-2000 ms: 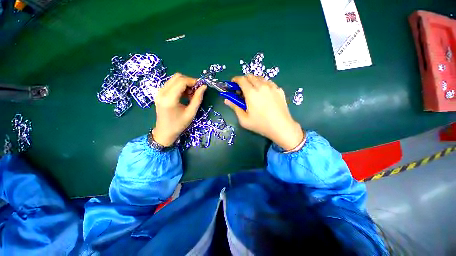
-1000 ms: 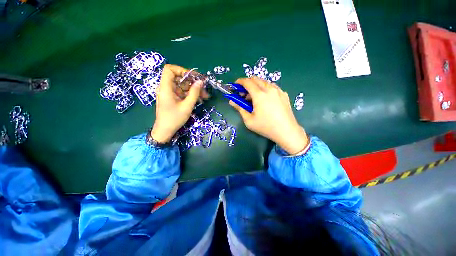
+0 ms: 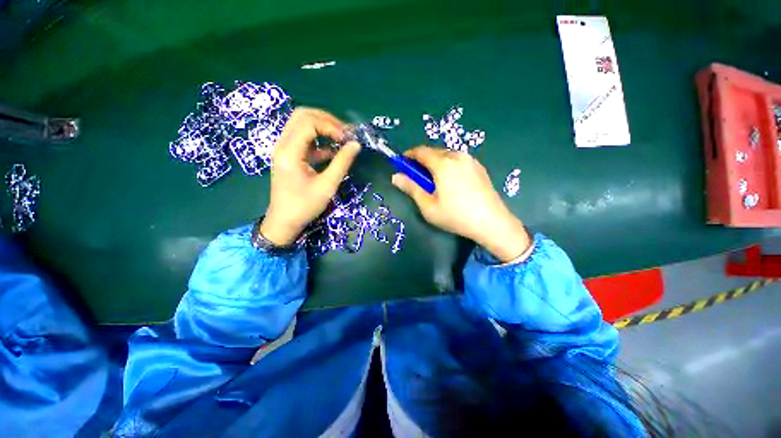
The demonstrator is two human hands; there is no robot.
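My left hand pinches a small silvery sprue frame, mostly hidden by my fingers. My right hand grips the side cutters by their blue handles; the silver jaws are at the frame and blurred. A pile of uncut frames lies left of my left hand. Empty runners lie between my wrists. A cluster of cut parts lies beyond my right hand, with a few more bits near the cutter jaws and a single part to the right.
A white label card lies at the upper right. A red-orange parts tray stands at the right edge. A thin pale strip lies on the far side. A grey metal tool and silvery pieces are at the left, near another person's blue sleeve.
The blue handles have closed together, and the runner that stuck up from my left fingers no longer shows. The card and tray sit lower in view as the camera has shifted.
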